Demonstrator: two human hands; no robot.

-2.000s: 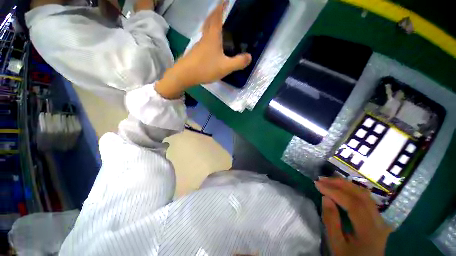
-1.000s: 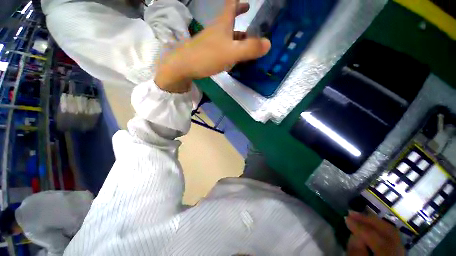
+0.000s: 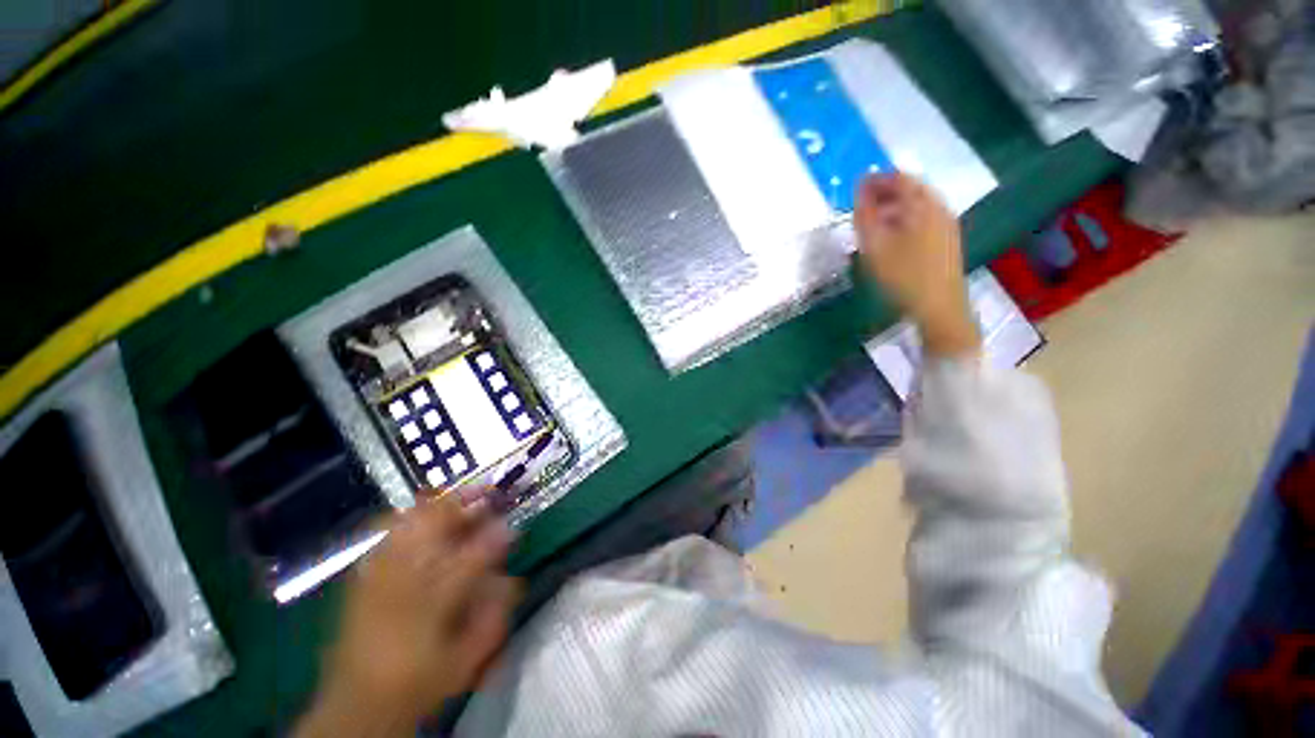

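Observation:
The opened phone body (image 3: pixel 469 397), with white squares around a pale strip, lies on a bubble wrap sheet (image 3: pixel 577 397). The glossy black screen (image 3: pixel 267 447) lies left of it. My left hand (image 3: pixel 426 598) is blurred at the body's near edge; its fingertips hide part of that edge. A small dark strip (image 3: pixel 527 461) shows beside them. A blue adhesive sheet (image 3: pixel 825 133) lies on white backing sheets (image 3: pixel 923 130). My right hand (image 3: pixel 909 252) has its bent fingers at the sheet's near end; blur hides whether they grip it.
A black phone (image 3: pixel 72 555) lies on bubble wrap at the far left. A silvery bubble pad (image 3: pixel 649 216) lies beside the white sheets. A crumpled white wipe (image 3: pixel 541 108) lies by the yellow tape (image 3: pixel 346 176). Silvery bags (image 3: pixel 1082 51) are at the top right.
The view has swung right, bringing the blue sheet into the picture. My left hand has moved from the left phone to the opened body. My right hand has moved from the body to the blue sheet.

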